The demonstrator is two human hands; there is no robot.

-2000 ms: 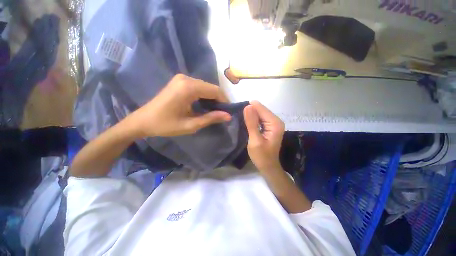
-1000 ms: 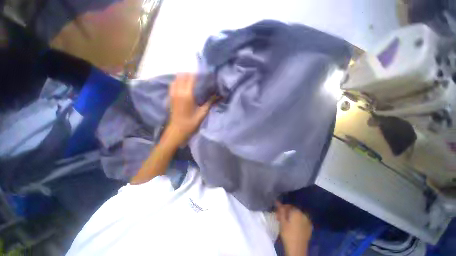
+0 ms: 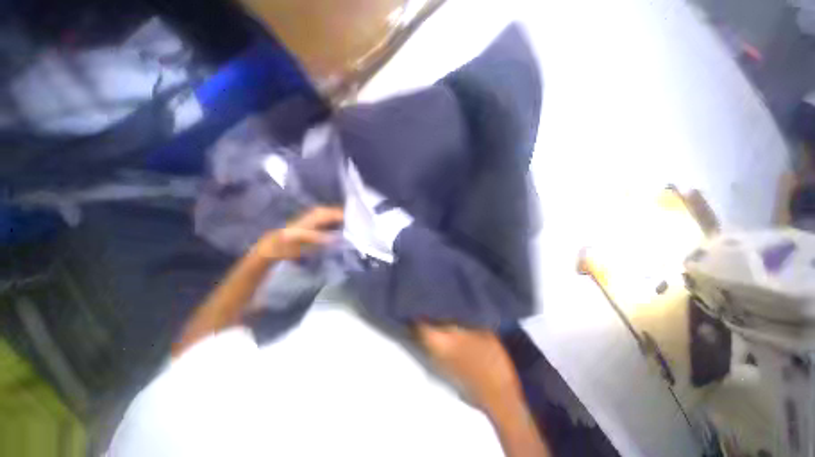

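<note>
A dark grey garment piece lies bunched over the white table edge and my lap, blurred by motion. A paler, white cloth piece shows in its middle. My left hand is at the left of the white piece, fingers on the bunched cloth. My right hand is at the garment's near edge, its fingertips hidden under the cloth. Lighter grey cloth hangs at the left.
The off-white sewing machine head is at the right, with the bright lamp beside it. Thread snips lie on the bed's front edge. A dark pad is near the machine. Blue material is at the upper left.
The view has turned left, and the machine has shifted right and down in view. The garment has been turned over, exposing dark cloth and the white piece. My right hand has moved up to the cloth.
</note>
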